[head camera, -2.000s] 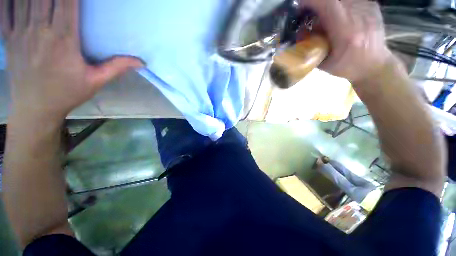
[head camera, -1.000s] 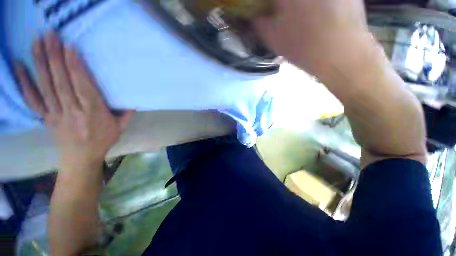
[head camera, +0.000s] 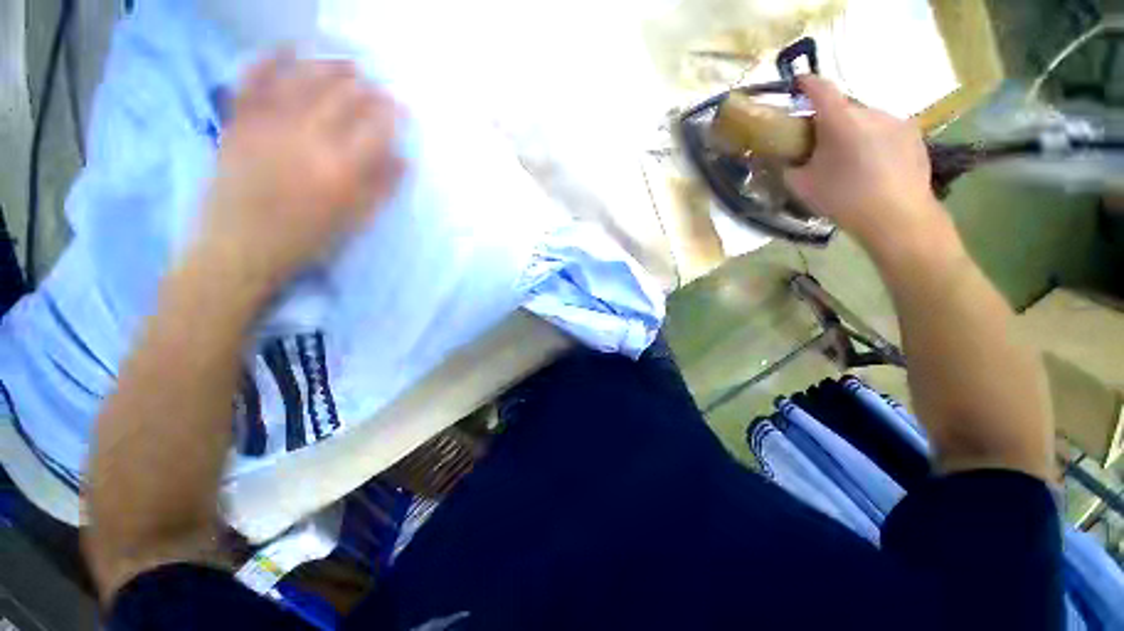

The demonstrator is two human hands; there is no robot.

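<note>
The light-blue garment lies over the padded board, with dark patterned bands near the front edge and a crumpled end at the board's right. My left hand is blurred over the garment, fingers bent; whether it grips cloth cannot be told. My right hand is closed around the wooden handle of the steam iron, which is at the right end of the table, to the right of the garment.
Blue and navy garments hang in a row at the lower right. A cardboard box stands at the far right. A metal stand is below the table's right end. Hose or cable runs right from the iron.
The iron has moved right, off the garment, in my right hand. My left hand has moved right and its fingers are now bent. The view has shifted, showing the hanging garments.
</note>
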